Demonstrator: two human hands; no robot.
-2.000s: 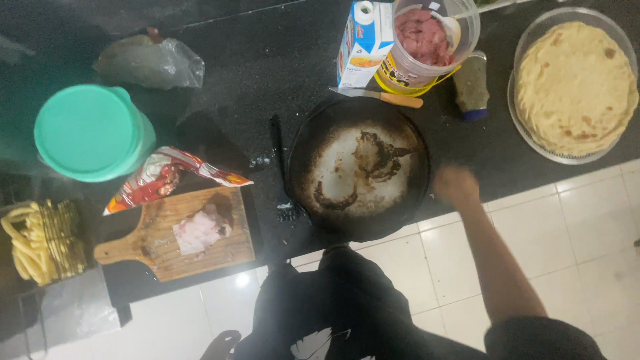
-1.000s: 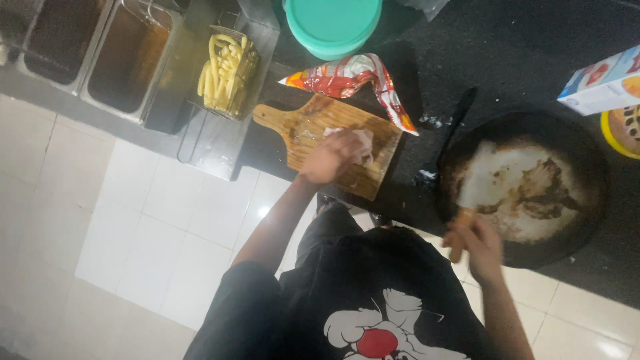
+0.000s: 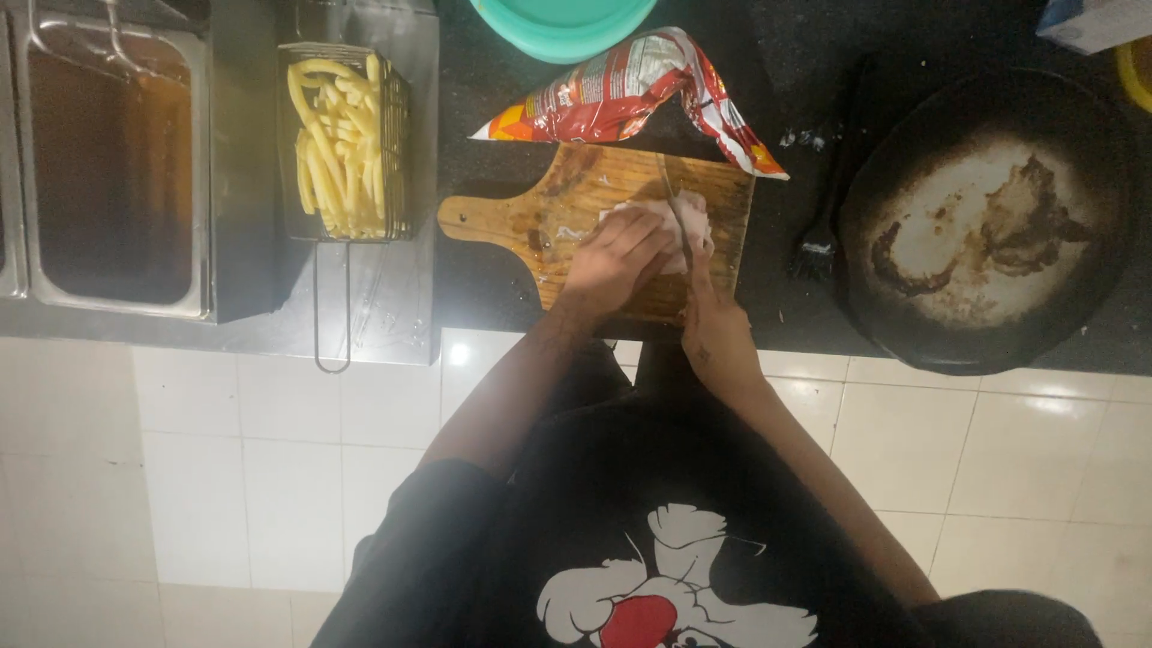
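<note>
A wooden cutting board [image 3: 504, 214] with its handle to the left lies on the dark counter. Pale, thin sliced food, possibly meat [image 3: 693, 216], rests on its right half. My left hand [image 3: 616, 261] presses down on this food, fingers bent. In my right hand [image 3: 718, 333] is a knife [image 3: 675, 202], its blade across the food just right of my left fingers; the grip is hidden in my palm. Behind the board's back edge lies a red and white plastic packet [image 3: 603, 94], folded in the middle.
Left stand a wire fryer basket [image 3: 396, 153] of fries and a steel fryer vat [image 3: 202, 180] with brown liquid. On the right are a dark round pan [image 3: 981, 342] with scorched residue and a black brush [image 3: 814, 252]. A turquoise-lidded tub [image 3: 567, 27] and a carton [image 3: 1093, 22] sit behind.
The knife, lying behind the pan at first, is now over the board in my right hand. My right hand has moved left from the pan to the food. The view has shifted left.
</note>
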